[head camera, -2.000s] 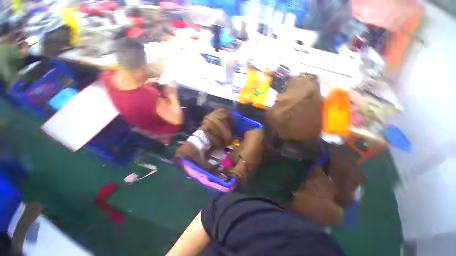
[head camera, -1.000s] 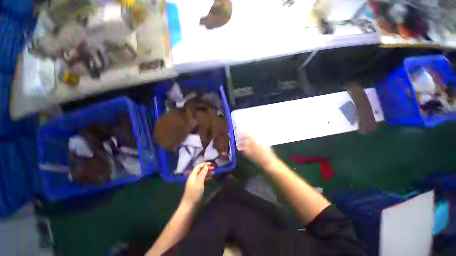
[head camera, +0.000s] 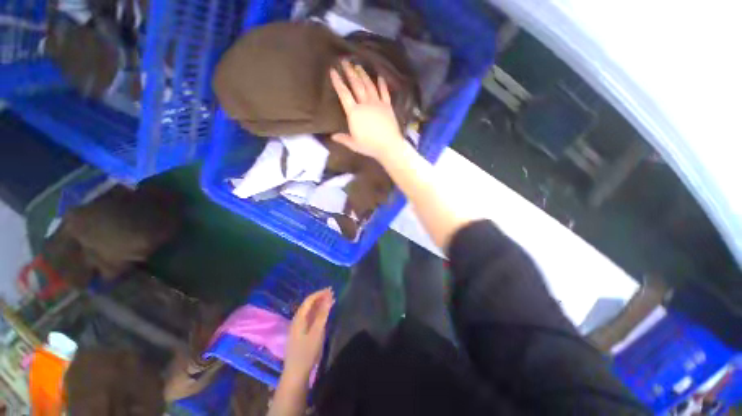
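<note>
A blue plastic crate (head camera: 281, 230) holds a stack of brown garment pieces (head camera: 272, 77) and crumpled white pieces (head camera: 285, 166). My right hand (head camera: 368, 114) lies on the right part of the brown stack with its fingers spread; I see no grip on the cloth. My left hand (head camera: 309, 325) hangs below and outside this crate, in front of another crate with pink cloth. It looks empty, with its fingers extended and the thumb side partly blurred.
A second blue crate (head camera: 175, 81) stands at the upper left. A narrow white bench (head camera: 521, 236) runs beside my right arm, with a brown piece (head camera: 630, 317) at its end. A white table edge (head camera: 651, 97) curves along the upper right. Pink cloth (head camera: 256, 325) lies on a lower crate.
The view has turned and come closer to the crate. My right hand has moved from near the bench onto the brown pieces. My left hand has moved away from the crate's near rim.
</note>
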